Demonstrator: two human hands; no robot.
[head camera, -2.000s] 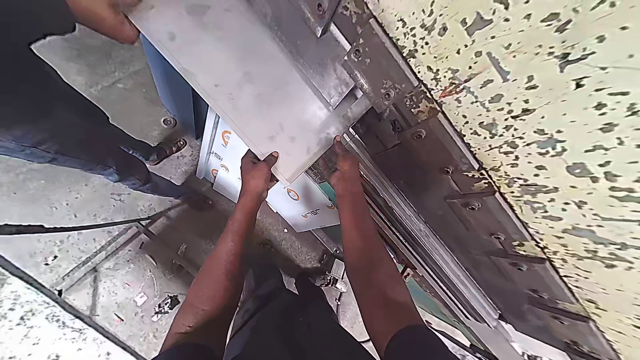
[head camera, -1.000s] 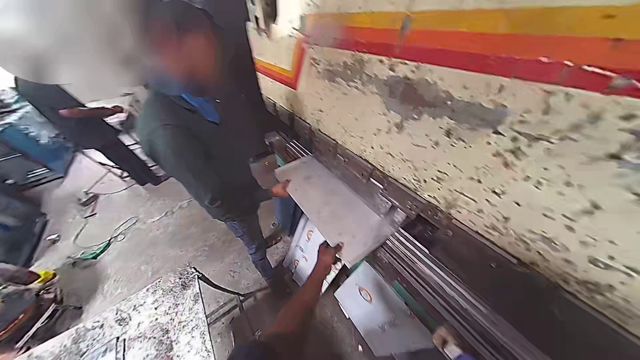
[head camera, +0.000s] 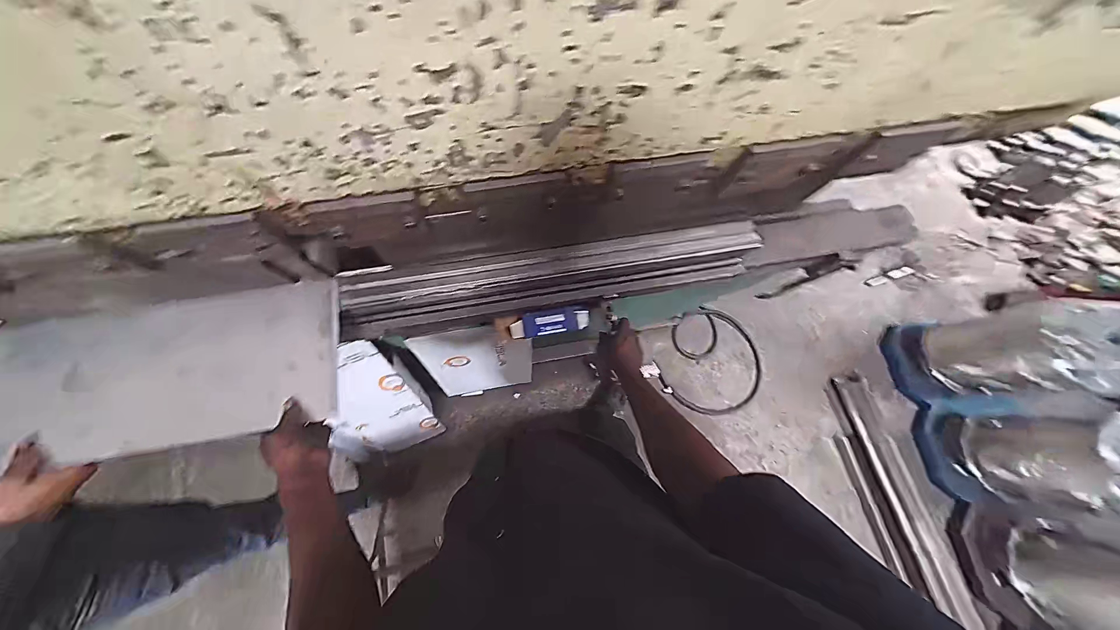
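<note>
A flat grey metal sheet (head camera: 175, 372) lies at the left of the head view, level with the machine bed. My left hand (head camera: 297, 437) grips its near right corner, with the thumb on top. A co-worker's hand (head camera: 39, 486) holds the near edge farther left. My right hand (head camera: 623, 346) is down by the machine's front, just right of a blue and white box (head camera: 549, 323). It is blurred and dark there, and whether it holds anything cannot be told. Long metal bed rails (head camera: 542, 271) run behind the box.
The worn cream machine body (head camera: 525, 96) spans the top. Sheets in printed film (head camera: 385, 398) lie below the rails. A black cable loop (head camera: 757, 367) lies on the floor, with long metal bars (head camera: 892, 499) and blue-edged stacked material (head camera: 1006, 420) at right.
My right hand, on the sheet's corner two seconds ago, has let go and moved right along the machine. My left hand remains on the sheet. The view has swung strongly.
</note>
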